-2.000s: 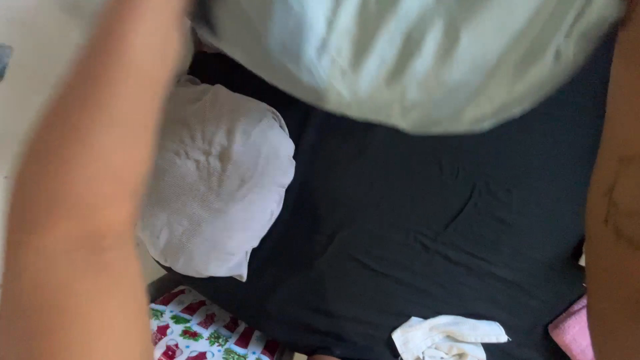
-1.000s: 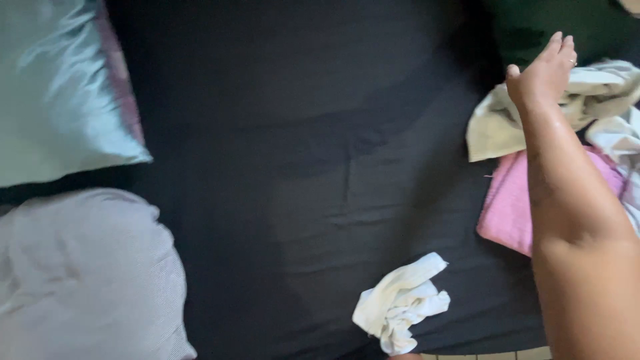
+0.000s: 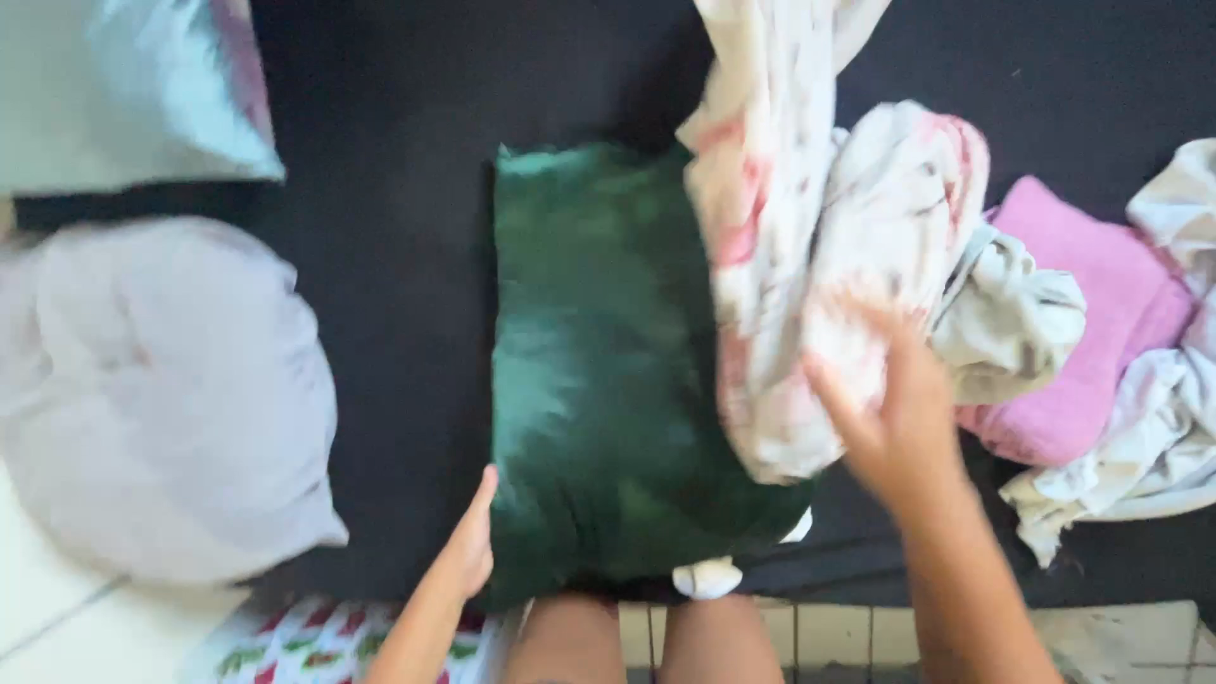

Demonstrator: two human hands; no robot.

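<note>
A dark green satin pillow point(image 3: 598, 361) lies on the black sheet point(image 3: 399, 285) in front of me. My left hand point(image 3: 475, 537) touches its left edge near the lower corner; whether the fingers grip it is hard to tell. Over the pillow's right side lies a bunched white and pink patterned cloth point(image 3: 769, 399). My right hand point(image 3: 893, 408), blurred by motion, is at this cloth's lower right part, thumb and fingers spread. Beside it are a crumpled pale grey-green cloth point(image 3: 1012, 323) and a folded pink towel point(image 3: 1111, 285). A bit of white cloth point(image 3: 708, 577) shows under the pillow's lower edge.
At the left lie a light grey pillow point(image 3: 171, 399) and a pale blue-green satin pillow point(image 3: 123, 95). Crumpled white cloths point(image 3: 1140, 437) lie at the far right. Below the bed edge are tiled floor point(image 3: 836, 636), a red and green patterned cloth point(image 3: 332, 641) and my legs.
The green pillow and the patterned cloth now lie in front of me, the pillow over where the small white cloth lay. My left hand has come into view at the pillow's edge.
</note>
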